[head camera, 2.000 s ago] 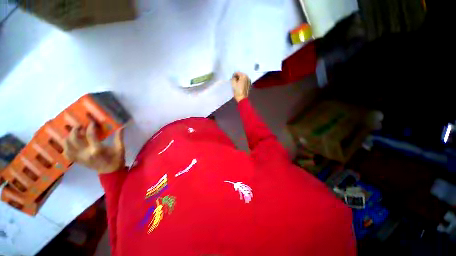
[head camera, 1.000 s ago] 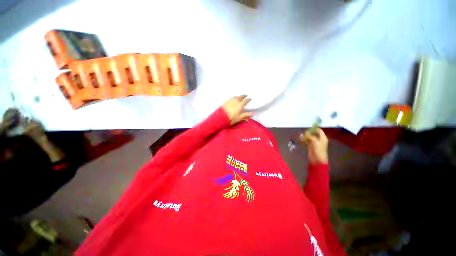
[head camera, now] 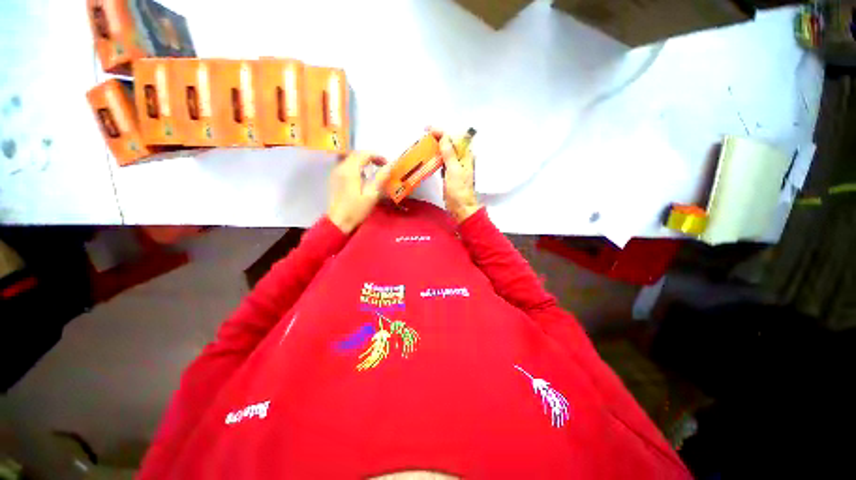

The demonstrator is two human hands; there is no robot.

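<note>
An orange retail box (head camera: 414, 169) is held between my two hands, just above the table's front edge, tilted with its narrow orange face up. My left hand (head camera: 355, 190) holds its lower left end. My right hand (head camera: 457, 174) holds its upper right end, with a small yellowish piece with a dark tip (head camera: 466, 142) at the fingers. A row of orange retail boxes (head camera: 242, 101) stands side by side at the left, with another box (head camera: 119, 122) slanted at its left end.
Another box with a dark printed side (head camera: 141, 36) lies behind the row. Brown cartons (head camera: 648, 17) are at the back. A pale notebook (head camera: 744, 190) and a coloured tape roll (head camera: 687, 219) lie at the right. The white table (head camera: 563, 141) ends just in front of me.
A single orange box is now between my hands, and the row looks one box shorter. My right hand has come up and left over the table. The person at the left is out of view.
</note>
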